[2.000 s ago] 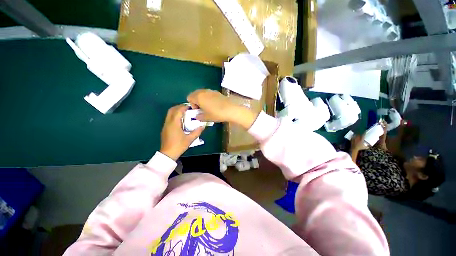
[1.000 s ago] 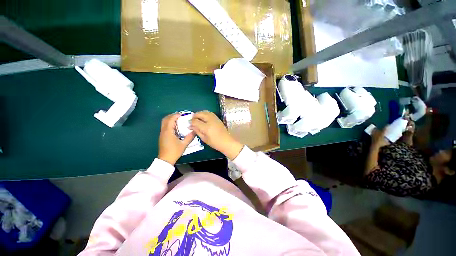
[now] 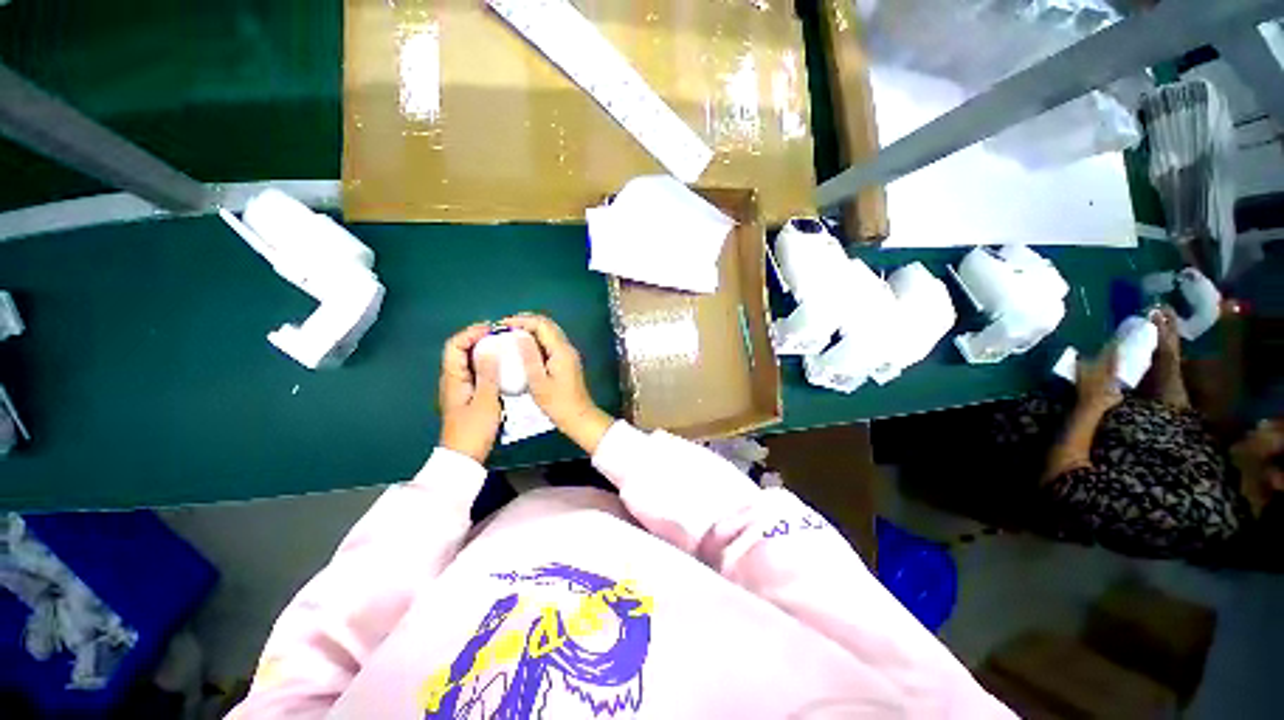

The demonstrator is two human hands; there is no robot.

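A white security camera [image 3: 510, 363] is held between my two hands over the green bench. Its rounded head shows between my fingers, and its flat white base shows below them. My left hand [image 3: 469, 387] grips its left side, with the thumb on the head. My right hand [image 3: 555, 377] grips its right side, also with the thumb on the head. The far side of the head is mostly hidden by my fingers. I cannot tell whether a small piece is under my thumbs.
A white camera [image 3: 313, 280] lies to the left. A shallow cardboard tray [image 3: 768, 369] with white paper [image 3: 658, 236] stands to the right, with more cameras [image 3: 869, 312] beyond. Flat cardboard [image 3: 493, 127] lies behind. A person [image 3: 1127, 450] works at far right.
My right hand has come down from the top of the camera to its right side, and both hands now clasp it evenly. The camera head sits more upright between them. The view has shifted slightly.
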